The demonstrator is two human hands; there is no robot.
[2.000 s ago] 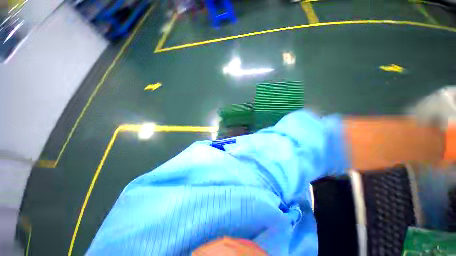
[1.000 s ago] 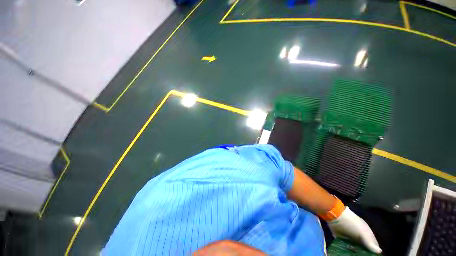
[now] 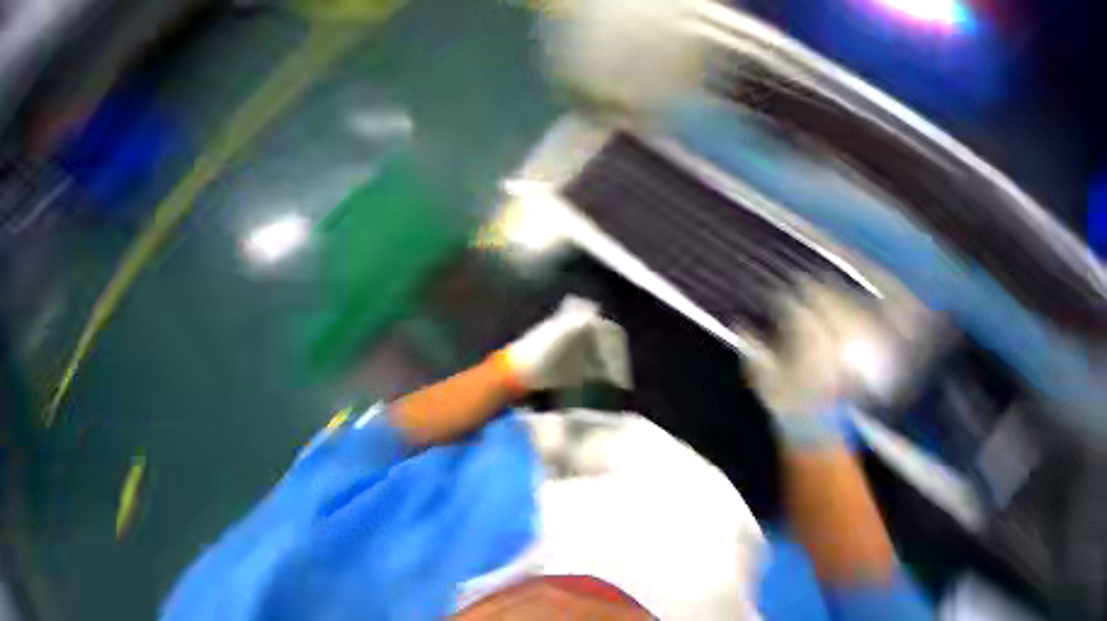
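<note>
The frame is strongly blurred. My left hand, in a white glove with an orange wrist band, is in front of my lap. A small dark green patch, perhaps the edge of a circuit board, shows just under it; whether the hand holds it is unclear. My right hand, gloved, with a blue wrist band, is at the right end of the black keyboard on its white tray. Its fingers are too blurred to read.
The off-white machine with a worn brown and blue front runs behind the keyboard to the right. Racks with green boards stand on the dark green floor left of the keyboard tray. A bright light reflection is at the top right.
The view has swung right to the keyboard and machine. My right hand has come into view. My left hand, earlier low by the racks over a green board, is now in front of my lap.
</note>
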